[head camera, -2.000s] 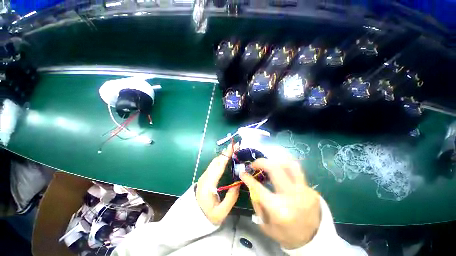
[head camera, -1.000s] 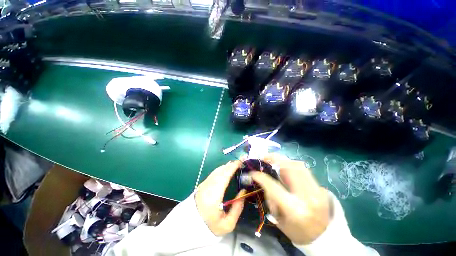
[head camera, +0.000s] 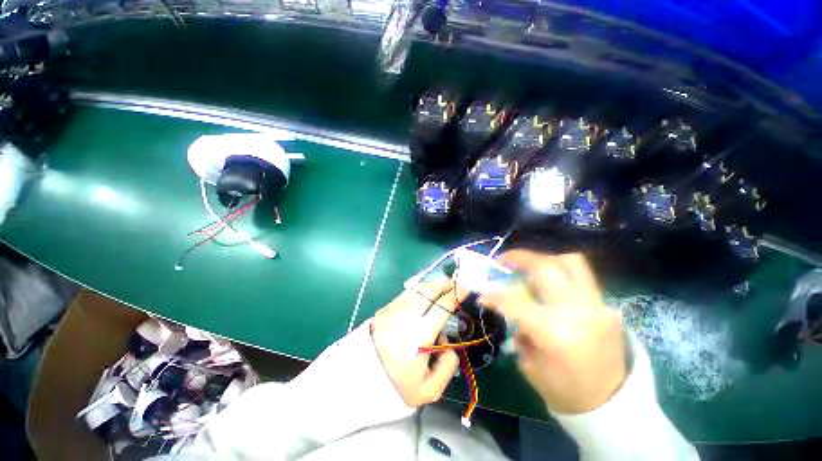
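A round black camera housing (head camera: 485, 326) with a white bracket (head camera: 478, 268) at its top is held low in front of me. My left hand (head camera: 415, 344) grips its left side. Red, yellow and black leads (head camera: 470, 383) come out of it and hang down, with a small white plug at the end. A white cable (head camera: 437, 263) loops up from the bracket. My right hand (head camera: 572, 329) is blurred at the right side of the housing and bracket, its fingers bent. Whether it holds anything there cannot be told.
A white-and-black unit (head camera: 242, 180) with loose leads lies on the green bench (head camera: 306, 216) at left. Rows of circuit-board modules (head camera: 493, 174) stand behind on black. Tangled clear strands (head camera: 680, 347) lie at right. A carton of parts (head camera: 68, 383) is below left.
My right hand has moved from the front of the housing's opening to its right and up beside the bracket. The wire leads now hang down in front. The camera view has shifted slightly.
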